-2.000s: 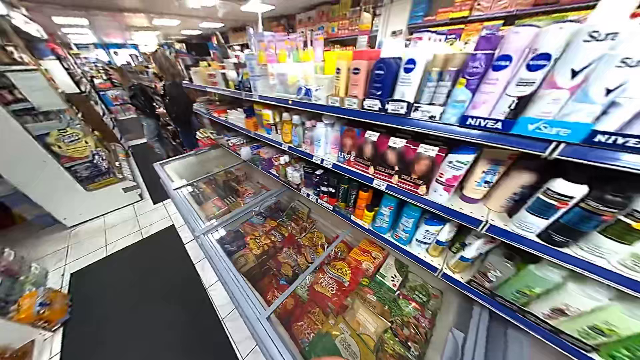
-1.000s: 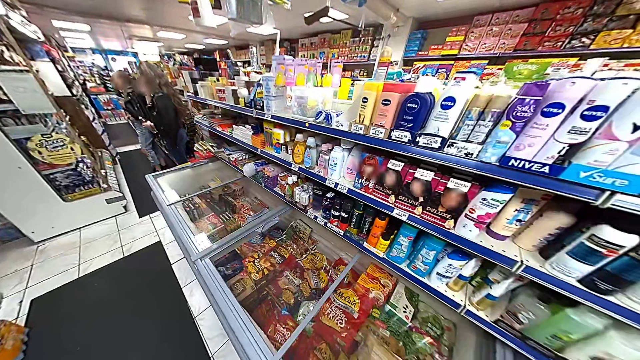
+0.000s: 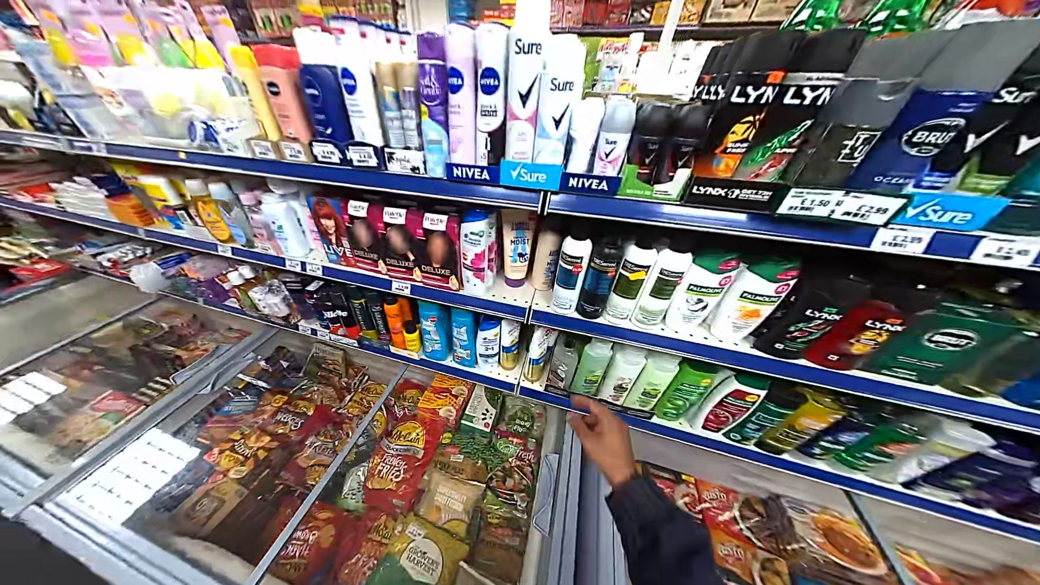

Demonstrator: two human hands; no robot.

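My right hand [image 3: 603, 437], in a dark sleeve, reaches from the bottom of the view to the edge of the lowest visible shelf. Its fingers are partly curled, and a held object cannot be made out. Just above it stand a grey-labelled bottle [image 3: 562, 362] and green and white shower gel bottles [image 3: 591, 367]. To its left, under a glass lid, lie frozen food bags, among them red McCain French fries [image 3: 398, 463]. A blurred skin-toned shape at the bottom right corner is too unclear to identify. My left hand is not plainly visible.
Glass-topped chest freezers [image 3: 561, 496] run beneath the shelves. Blue shelf edges [image 3: 699, 341] stick out above them. Upper shelves hold Nivea and Sure sprays [image 3: 490, 89], Lynx cans [image 3: 739, 114], hair dye boxes [image 3: 398, 248] and Tresemmé bottles [image 3: 571, 272].
The view has swung right and closer to the shelves; the people in the aisle are out of view. My right hand has come into view near the lowest visible shelf.
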